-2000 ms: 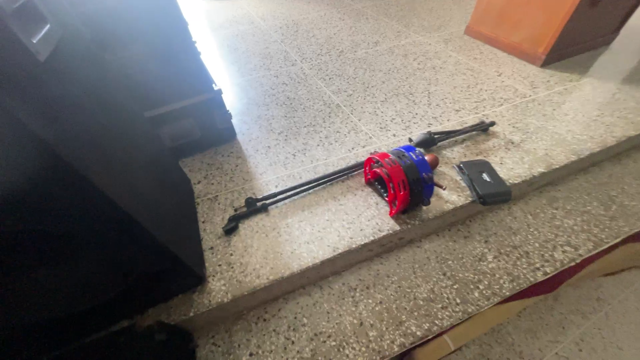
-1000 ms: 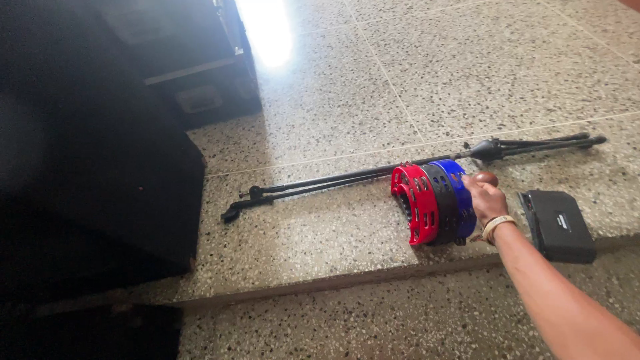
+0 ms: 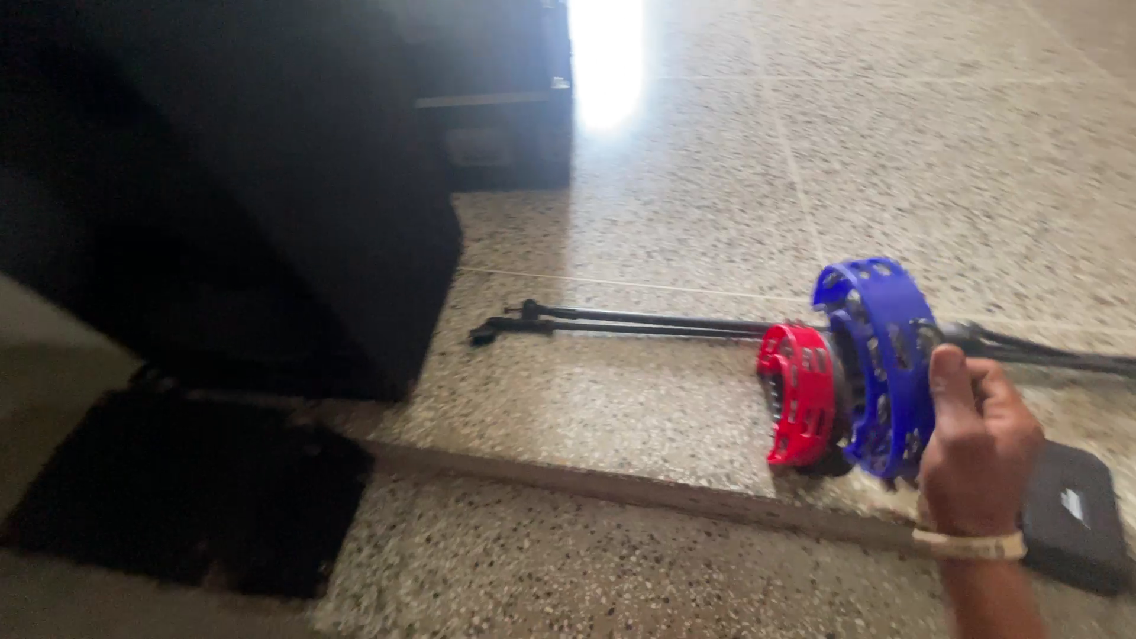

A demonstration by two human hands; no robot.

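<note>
At the right of the head view, my right hand (image 3: 981, 435), with a pale band at the wrist, grips a blue plastic tambourine (image 3: 896, 364) with metal jingles. The blue tambourine is held upright, its open side towards the left. Just left of it a red tambourine (image 3: 803, 399) stands on the terrazzo step, with a dark one partly hidden between the two. A black zipped case (image 3: 1078, 506) lies beside my wrist at the right edge. My left hand is out of view.
A folded black microphone stand (image 3: 639, 322) lies along the step behind the tambourines. The step's edge (image 3: 621, 488) runs across below them. A large black cabinet (image 3: 266, 195) fills the left, a black case (image 3: 506, 133) stands behind it, and a dark flat thing (image 3: 195, 497) lies lower left.
My right hand, out of view at first, reached the blue tambourine and now holds it raised, apart from the red one. The view has shifted towards the left.
</note>
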